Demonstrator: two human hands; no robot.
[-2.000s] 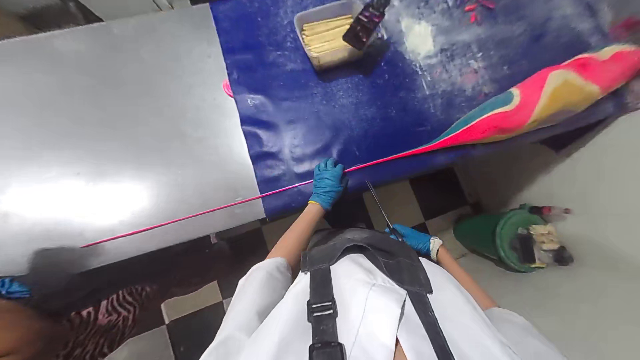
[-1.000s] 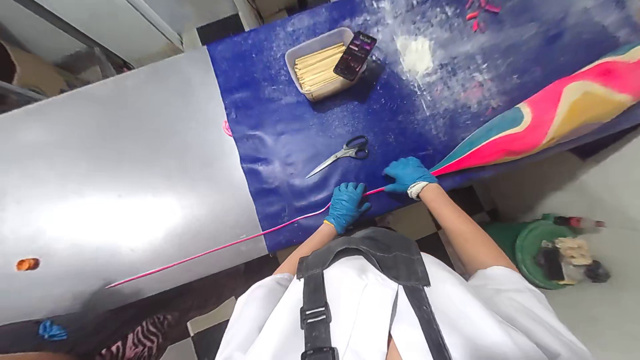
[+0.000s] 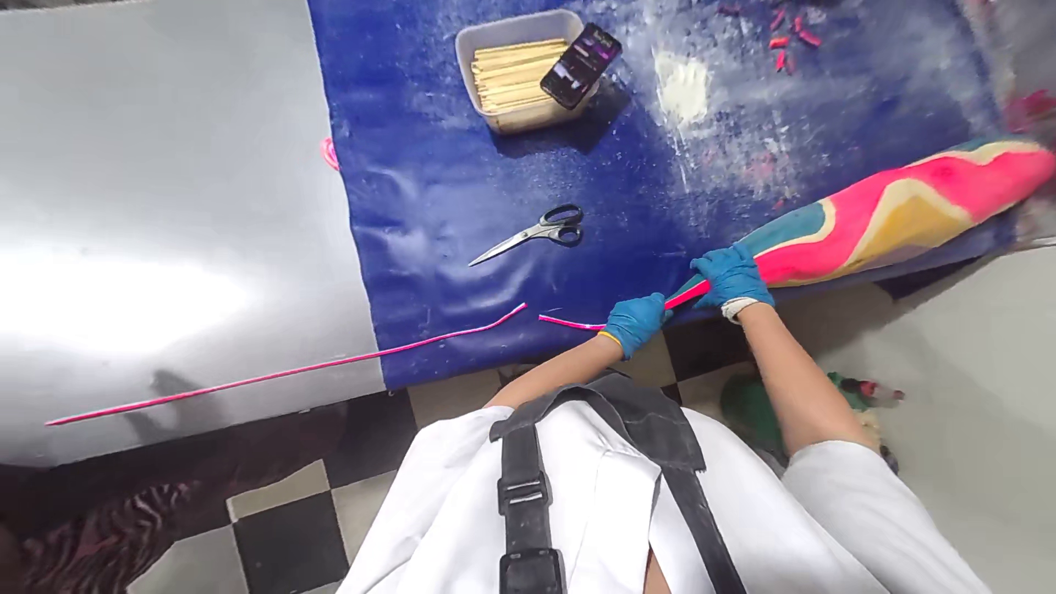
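A thick striped candy roll (image 3: 891,216) in pink, cream, teal and yellow lies along the right side of the blue mat (image 3: 445,190) and tapers to the left. My right hand (image 3: 733,276), in a blue glove, grips its narrow neck. My left hand (image 3: 637,323), gloved too, is closed around the thinner pulled part, and a short pink end sticks out to its left. A separate long pink candy strand (image 3: 297,369) runs from the mat onto the metal table, a small gap from that end. Scissors with black handles (image 3: 536,233) lie on the mat above the strand.
A plastic tub of wooden sticks (image 3: 513,74) stands at the back with a phone (image 3: 581,66) resting on its rim. White powder (image 3: 685,87) and small pink pieces (image 3: 796,37) lie on the mat. The bare metal table (image 3: 165,206) adjoins on the left; a green bin (image 3: 751,408) stands below right.
The strand, joined to the roll before, is now separate. The scissors, in my right hand two seconds ago, lie on the mat. Both hands have moved right along the candy.
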